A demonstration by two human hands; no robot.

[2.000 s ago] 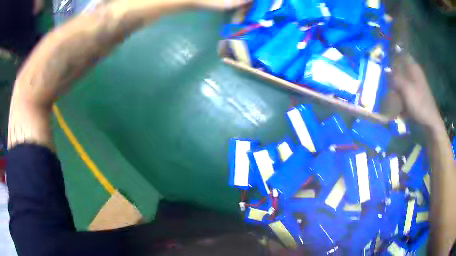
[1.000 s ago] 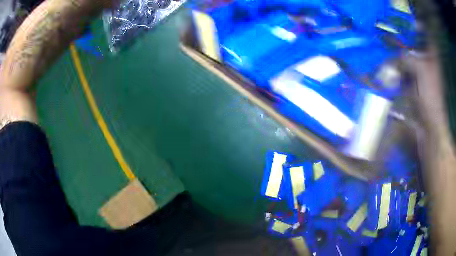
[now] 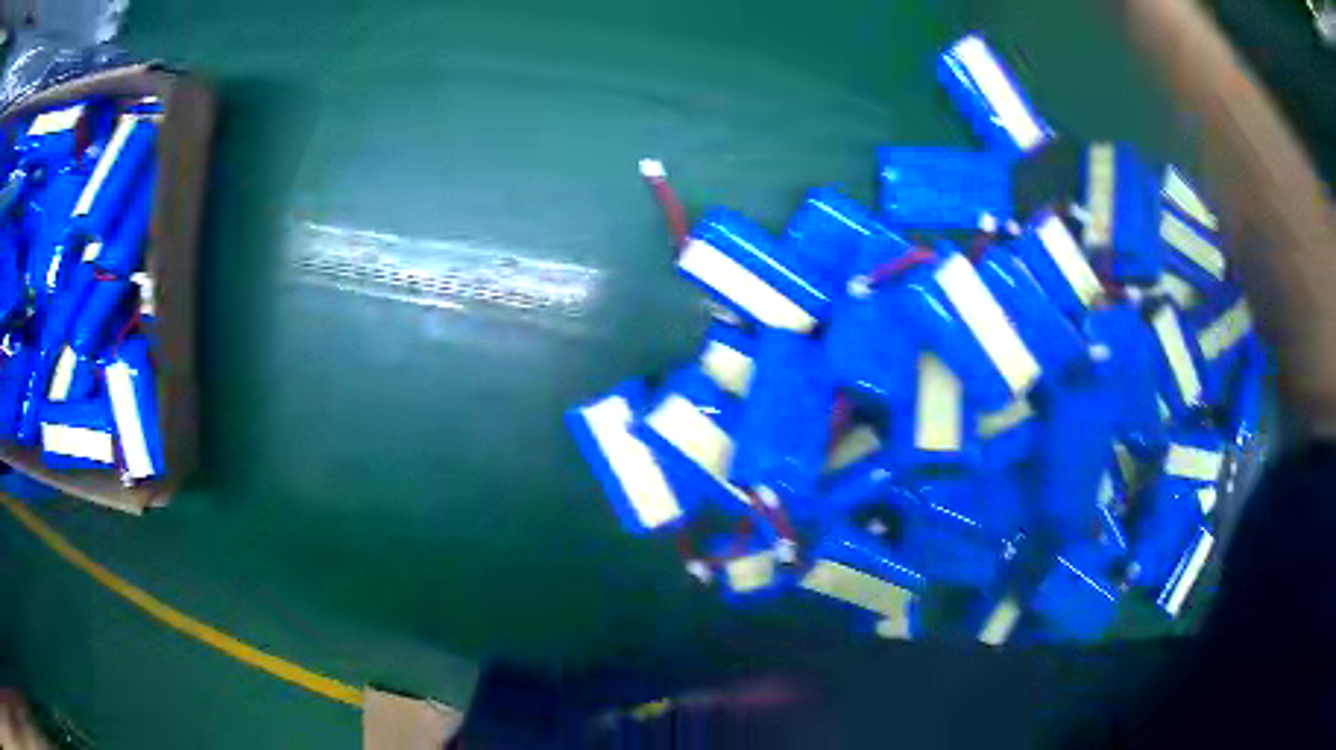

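Observation:
A loose pile of blue battery packs [image 3: 979, 325] with white or cream strips and thin red leads lies on the green bench to the right. A brown cardboard box [image 3: 183, 293] filled with more blue packs [image 3: 106, 301] stands at the far left, cut off by the picture's edge. My right forearm [image 3: 1245, 191] runs blurred along the right edge; its hand is beyond the top edge. My left hand does not show.
Clear plastic [image 3: 59, 37] lies at the top left behind the box. A yellow floor line [image 3: 191, 630] curves below it towards a brown cardboard piece [image 3: 410, 721] at the bottom. A small skin-toned patch at the bottom left corner cannot be identified.
The box has gone from over the pile at upper right to the far left. The pile shows more fully. My left arm has left the picture, and my right hand no longer shows.

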